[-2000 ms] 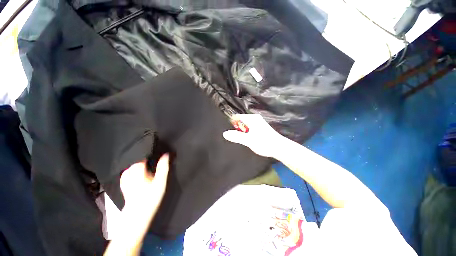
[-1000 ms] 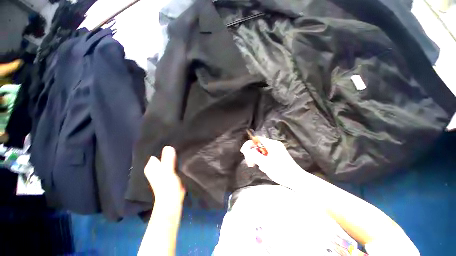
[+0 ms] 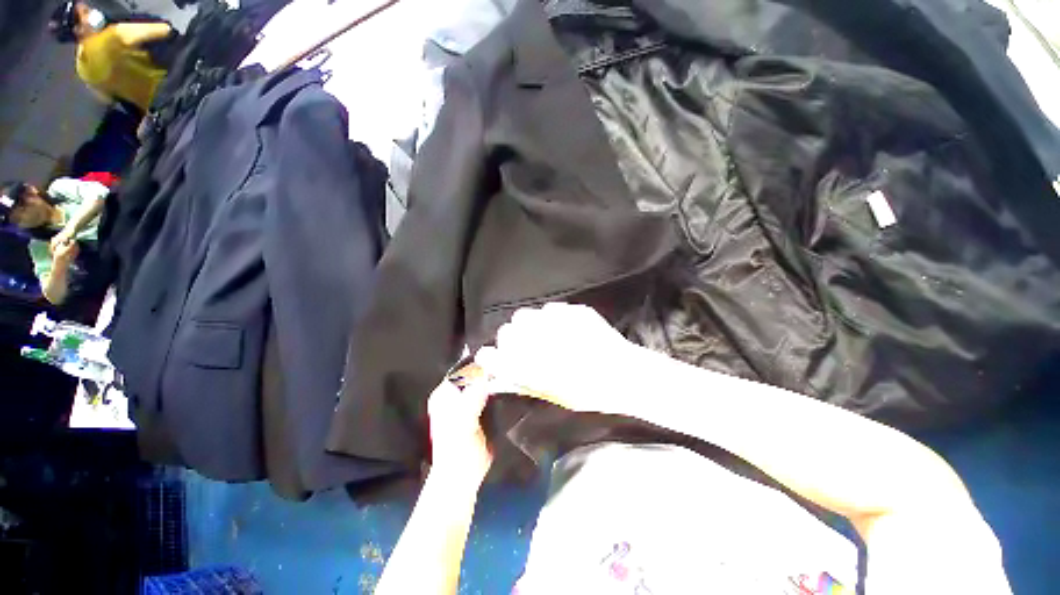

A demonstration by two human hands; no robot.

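Observation:
A black suit jacket (image 3: 558, 244) lies opened in front of me, with its shiny lining (image 3: 761, 233) spread to the right and a small white label (image 3: 881, 209) on it. My right hand (image 3: 552, 355) reaches across the lower front, just below a pocket line. Its fingers are closed around the thread snips (image 3: 470, 372), of which only a small orange-brown part shows. My left hand (image 3: 457, 424) is beside the right fingertips at the jacket's lower front. Glare hides whether it pinches cloth or thread.
Navy jackets (image 3: 221, 291) hang or lie in a pile at the left, beside the black sleeve. Two people show at the far upper left. The floor (image 3: 302, 535) is blue, with a blue crate (image 3: 209, 581) at the bottom left. A white table (image 3: 337, 52) shows behind.
The view has swung left, bringing in the navy jackets and people. My right hand has moved from the lining side to meet my left hand. The front panel now lies flatter, its pocket line showing.

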